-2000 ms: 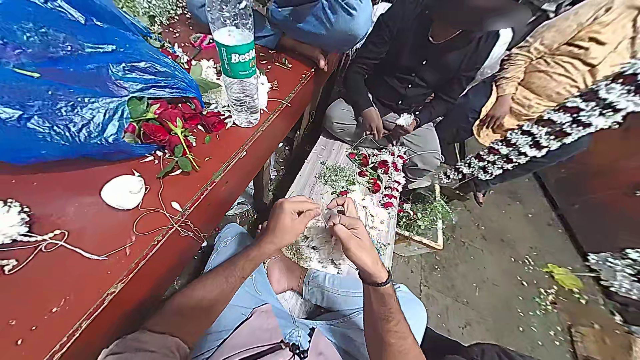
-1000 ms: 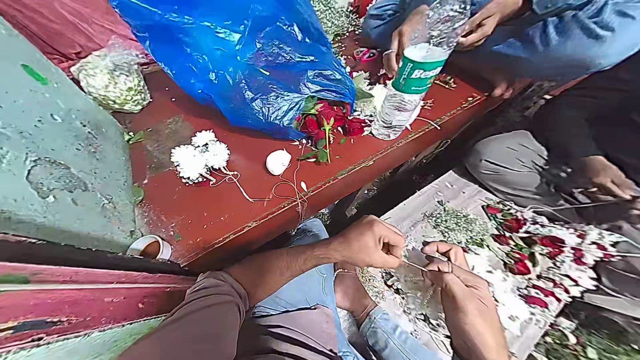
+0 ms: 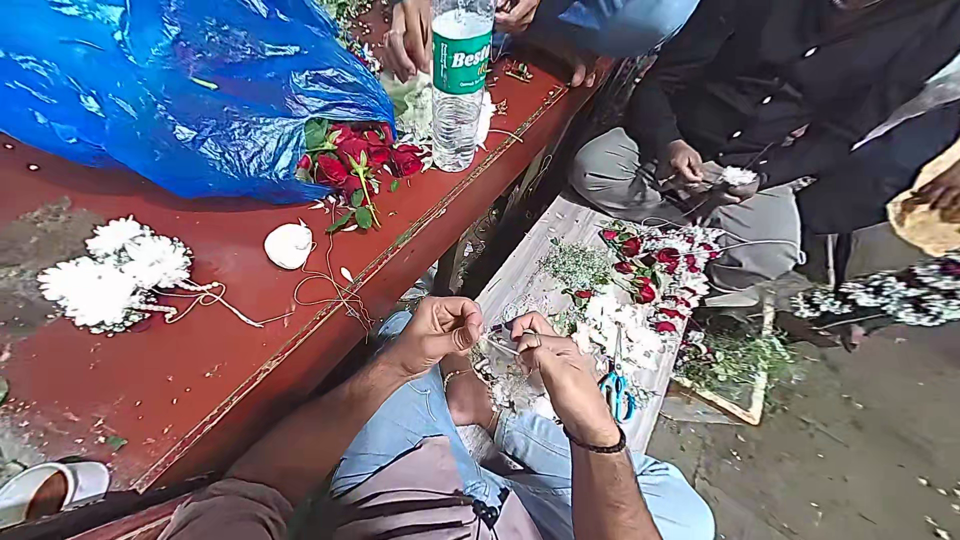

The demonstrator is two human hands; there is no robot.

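Note:
Above my lap, my left hand (image 3: 442,335) pinches a thin thread (image 3: 499,345) between thumb and fingertips. The same thread runs to my right hand (image 3: 551,360), whose fingers are curled on it; a small dark bit shows between the hands. A ball of white thread (image 3: 288,246) lies on the red bench (image 3: 247,300), its strand looping over the bench edge. Left of it are white flowers (image 3: 116,274) with a knotted cord. Beside my right hand, blue-handled scissors (image 3: 616,394) rest on a pale board (image 3: 555,225) with white petals (image 3: 619,322), red roses (image 3: 645,289) and small white filler flowers (image 3: 576,264).
A blue plastic bag (image 3: 187,90) with red roses (image 3: 352,157) at its mouth lies on the bench, beside a water bottle (image 3: 456,97). A person in black (image 3: 735,112) sits opposite, holding a white flower (image 3: 739,176). Another person's hand (image 3: 409,37) is behind the bottle. A flower garland (image 3: 892,292) is at right.
My hands stay close together with thread between them. The view has swung left, then back right. The person opposite still works with a white flower.

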